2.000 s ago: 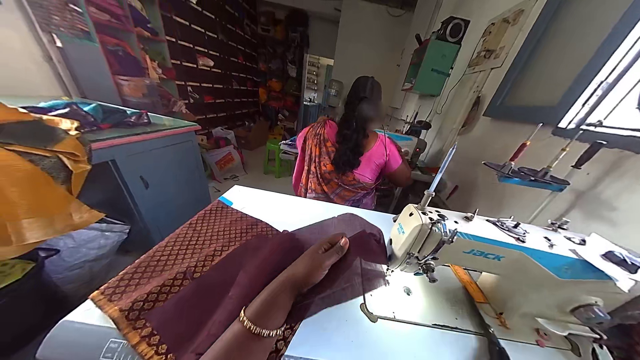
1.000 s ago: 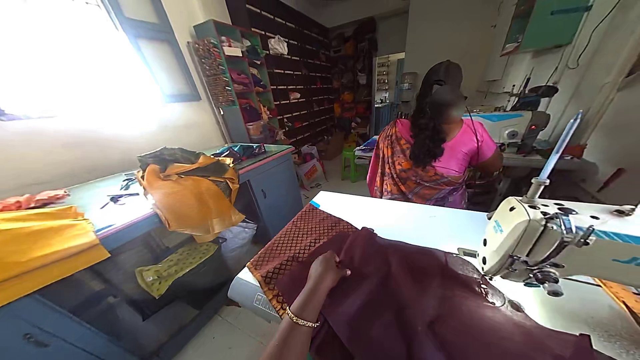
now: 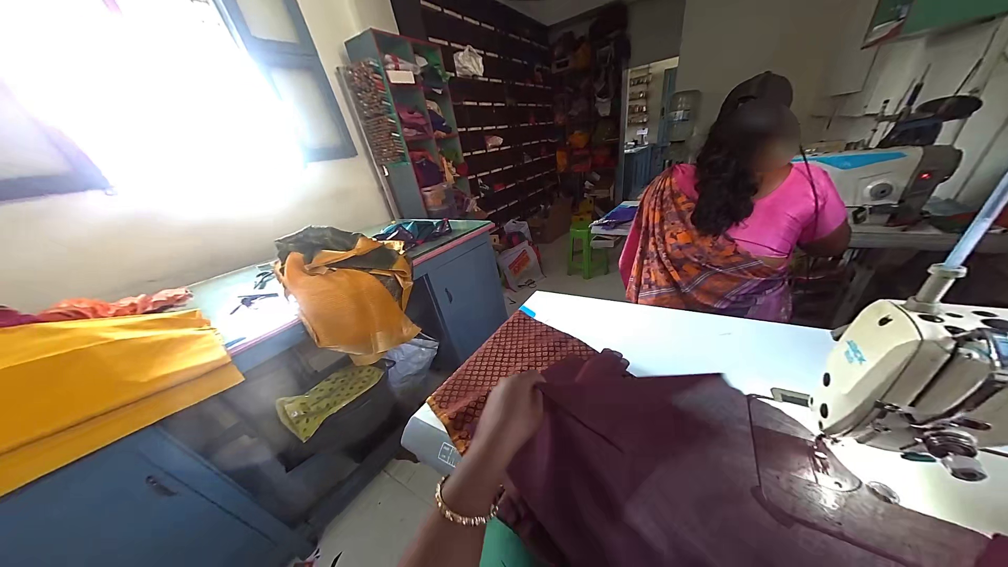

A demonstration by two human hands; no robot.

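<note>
My left hand [image 3: 512,409], with a gold bangle on its wrist, grips the edge of a dark maroon cloth [image 3: 646,457] at the near left part of the white sewing table [image 3: 693,339]. The cloth spreads right across the bed of a white sewing machine [image 3: 890,370] and lies under its needle area. Beneath and behind my left hand, a rust-coloured patterned cloth [image 3: 520,354] with a yellow border lies over the table's left end. My right hand is out of the frame.
A person [image 3: 732,213] sits with their back to me at another sewing machine [image 3: 874,181]. To the left stand blue cabinets [image 3: 465,291] bearing orange cloth [image 3: 346,299] and yellow cloth [image 3: 102,386]. A green stool [image 3: 583,252] and bags are on the floor beyond.
The view has swung left. The maroon cloth, earlier lying beside the machine, now spreads across its bed. My left hand has closed on its edge and lifts it a little.
</note>
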